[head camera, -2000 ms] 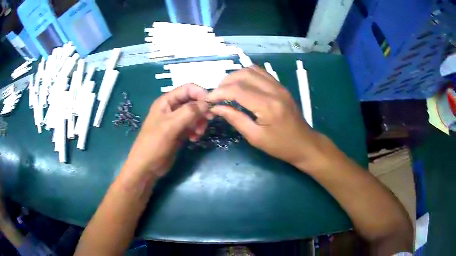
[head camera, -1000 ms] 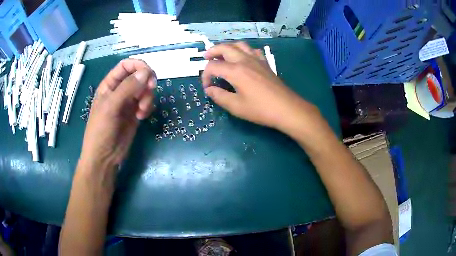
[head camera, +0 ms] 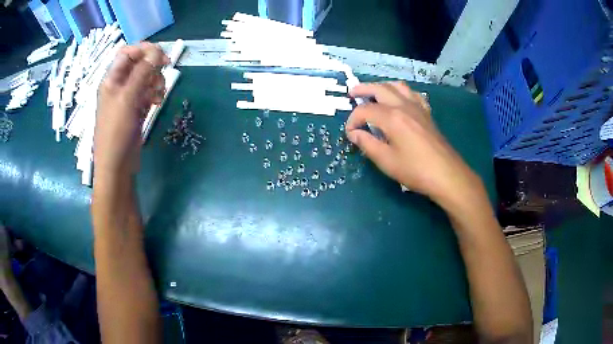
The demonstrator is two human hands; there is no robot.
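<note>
Many tiny shiny rings (head camera: pixel 298 156) lie scattered on the green tabletop between my hands. My right hand (head camera: pixel 403 131) is low at their right edge, thumb and fingertips curled close together beside the rings and a white tube end. Whether it pinches a ring cannot be told. My left hand (head camera: pixel 131 77) is at the left, over the loose pile of white tubes (head camera: pixel 84 87), with fingers curled and blurred. Anything in its fingertips is too small to tell. A darker heap of small fittings (head camera: pixel 183 132) lies between my left hand and the rings.
White tubes (head camera: pixel 292 93) lie in two stacks behind the rings, along a pale rail (head camera: pixel 396 67). Light blue boxes (head camera: pixel 141 17) stand at the back. A blue slotted crate (head camera: pixel 558 80) and a brown carton (head camera: pixel 527 259) are at the right. Another person's arm (head camera: pixel 13 285) shows lower left.
My hands were together over the rings, then parted. My left hand has moved left past the dark heap to the tube pile. My right hand has lowered towards the rings' right edge. The view has shifted.
</note>
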